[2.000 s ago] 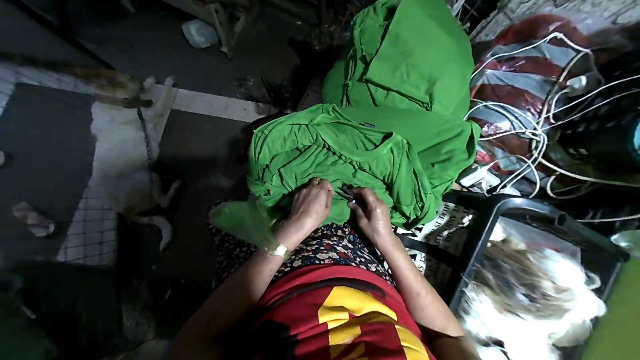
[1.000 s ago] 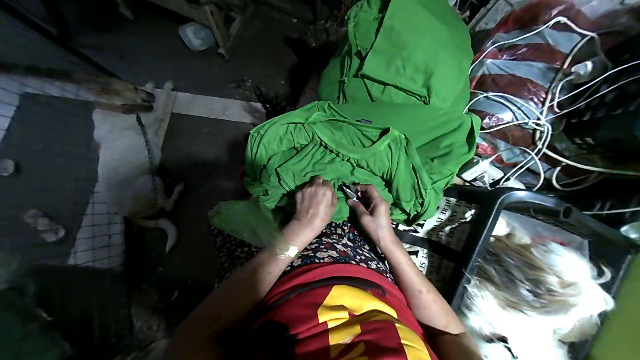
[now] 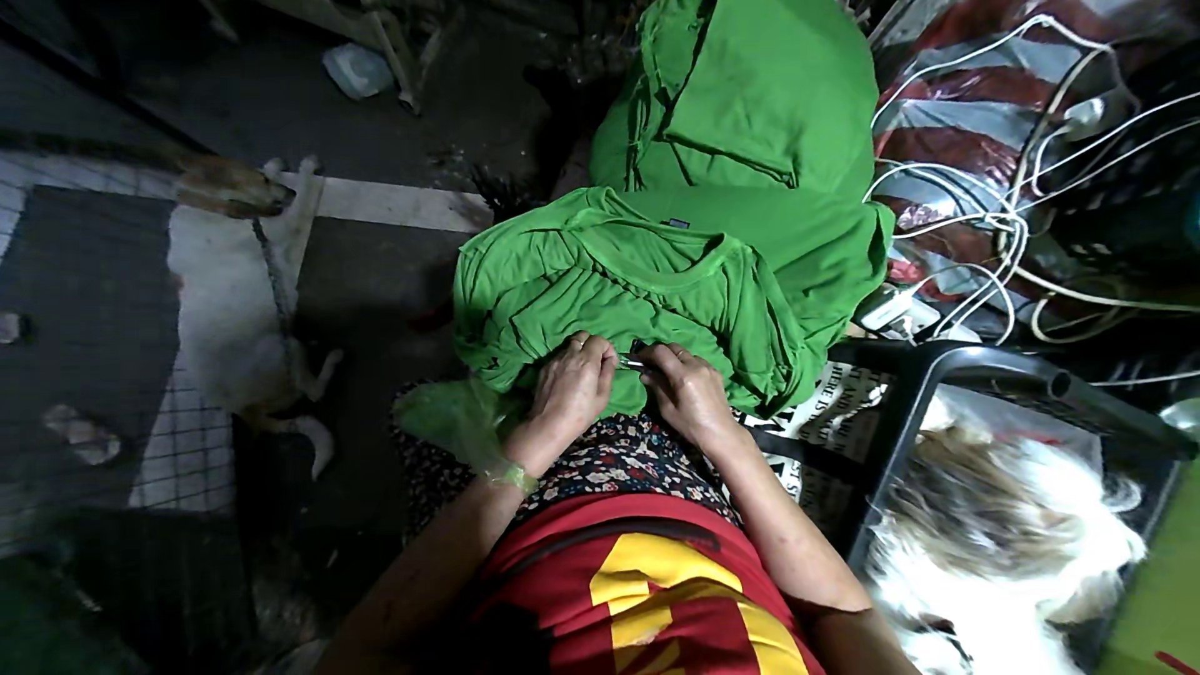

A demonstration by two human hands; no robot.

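Observation:
A green T-shirt [image 3: 647,272] lies bunched over my lap, its round neckline away from me. My left hand [image 3: 577,384] pinches the shirt's fabric in closed fingers. Close at its right, my right hand [image 3: 686,389] grips a small metal tool with dark parts [image 3: 634,362], whose tip points at the left fingers; its exact kind is not clear. A clear green plastic bag [image 3: 459,422] hangs by my left wrist. More green cloth [image 3: 778,94] is heaped beyond the shirt.
At the right, a long-haired white and brown animal [image 3: 1003,525] lies in a black plastic basket [image 3: 900,450]. White cables [image 3: 1012,220] tangle over a striped plastic bag [image 3: 975,122]. A white and brown dog [image 3: 234,309] lies on the floor at the left, behind wire mesh.
The metal tool in my right hand has turned from a slant to lie nearly level, pointing at my left fingers. Both hands stay at the near part of the shirt.

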